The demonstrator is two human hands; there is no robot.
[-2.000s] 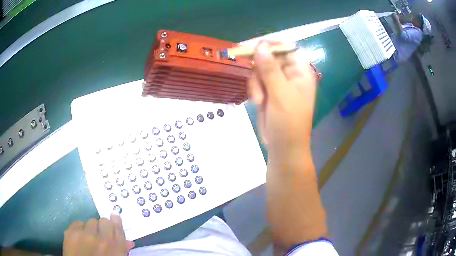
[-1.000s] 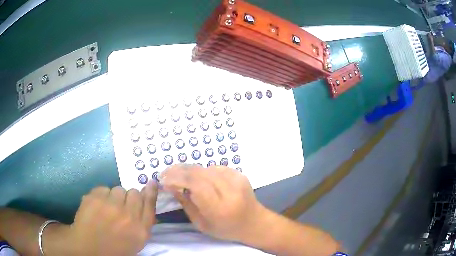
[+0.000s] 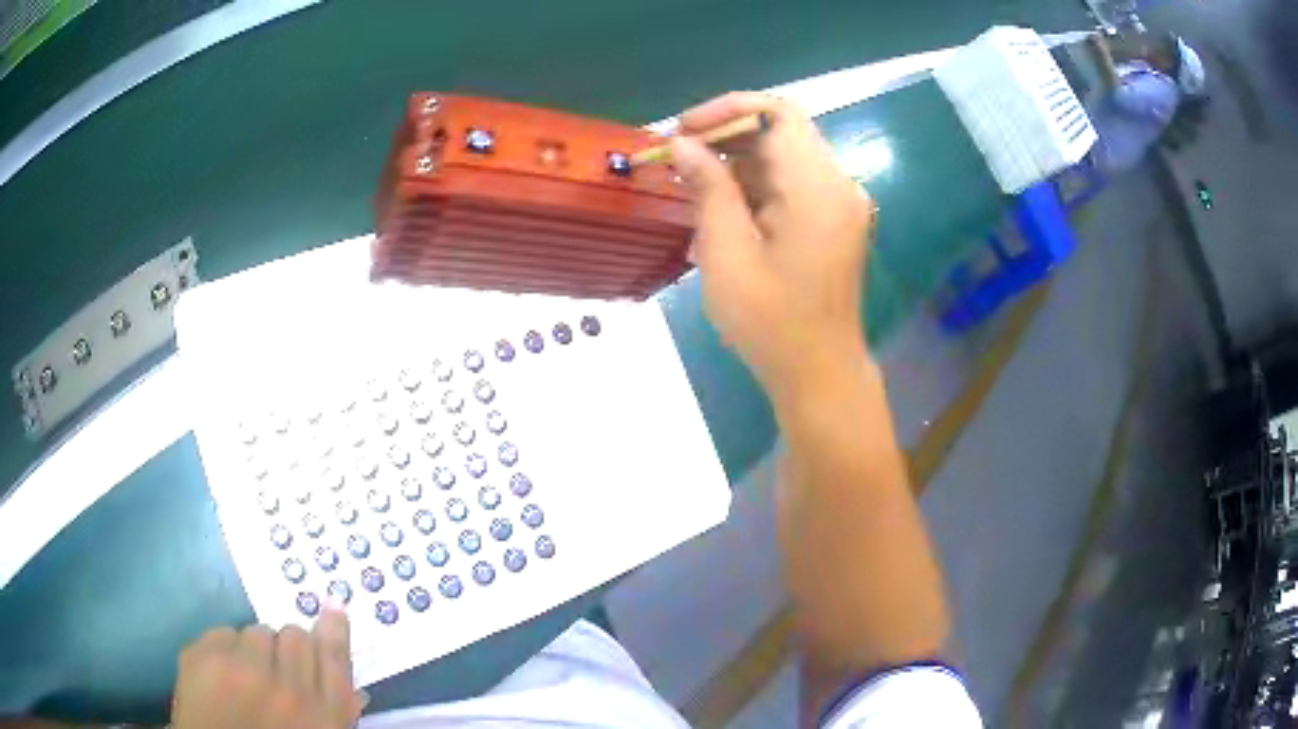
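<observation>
A red-brown fixture stack (image 3: 534, 235) stands at the far edge of the white parts tray (image 3: 626, 456). Small round parts (image 3: 413, 489) lie in rows on the tray. My right hand (image 3: 776, 235) holds a tan pick-up stick (image 3: 719, 135) over the stack's top face. Its tip is at the dark seat right of the middle; whether a part hangs on it, I cannot tell. The left seat looks filled and the one beside it is orange. My hand hides the stack's right end. My left hand (image 3: 271, 677) rests at the tray's near left corner, index finger at a part in the nearest row.
A silver-grey fixture plate (image 3: 103, 339) lies at the left on the green surface. Stacked white trays (image 3: 1014, 111) and a blue stool (image 3: 1018, 257) are at the upper right. A person (image 3: 1146, 100) is beyond them.
My right hand with the stick has moved from the tray's near edge up to the stack. My left index finger remains near the front row. The camera view has shifted.
</observation>
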